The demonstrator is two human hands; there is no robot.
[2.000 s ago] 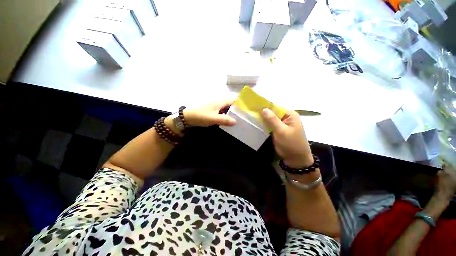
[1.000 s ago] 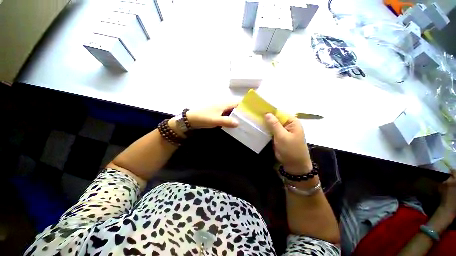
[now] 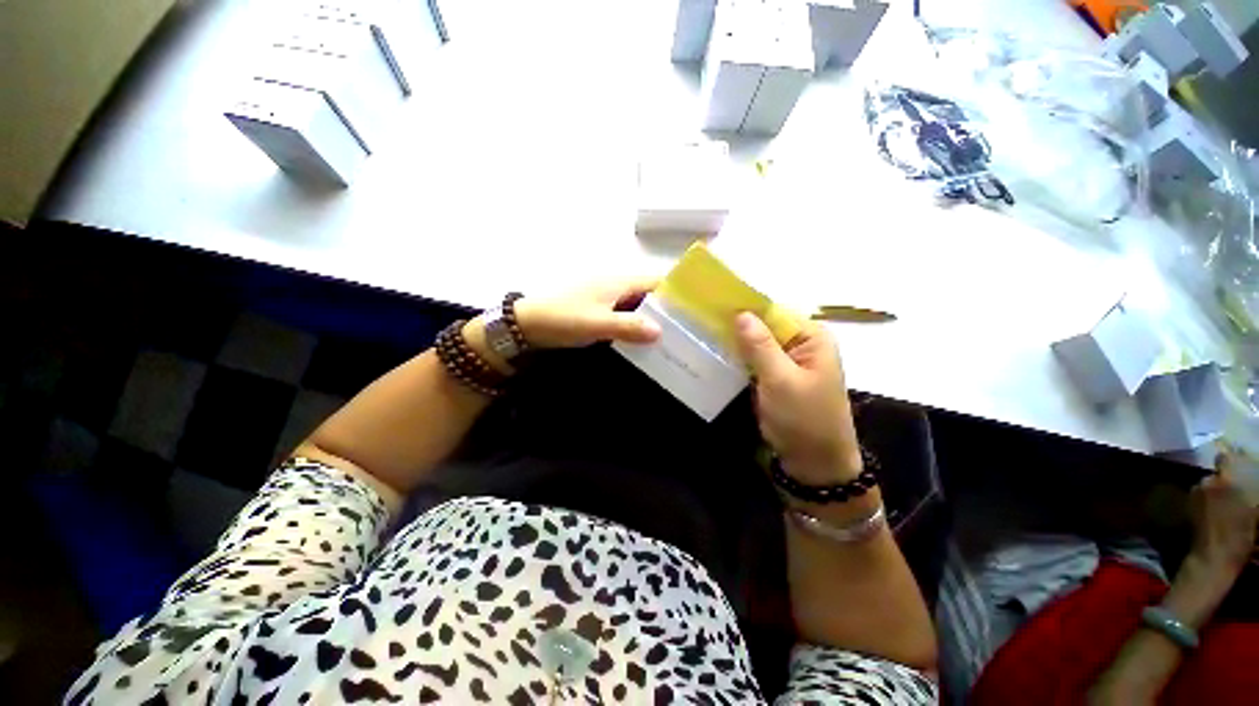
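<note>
A white retail box [image 3: 679, 361] with faint grey print is held tilted just in front of the table's front edge. My left hand [image 3: 587, 323] grips its left end, thumb on top. A yellow sticker sheet [image 3: 714, 293] lies against the box's upper side. My right hand [image 3: 798, 379] pinches the sheet with the thumb on it, at the box's right end; its fingers underneath are hidden. Another white box [image 3: 682, 190] sits on the table just beyond my hands.
White boxes stand at back left [image 3: 297, 134] and back centre [image 3: 755, 66]. Black cables [image 3: 936, 144] lie among clear bags. A thin yellow-brown strip [image 3: 855, 315] lies right of my right hand. Two boxes [image 3: 1113, 353] stand at the right edge. A person's arm [image 3: 1196, 579] shows at lower right.
Both hands hold nearly the same pose with the box and sheet. Faint print now shows on the box face. The other person's arm has shifted slightly.
</note>
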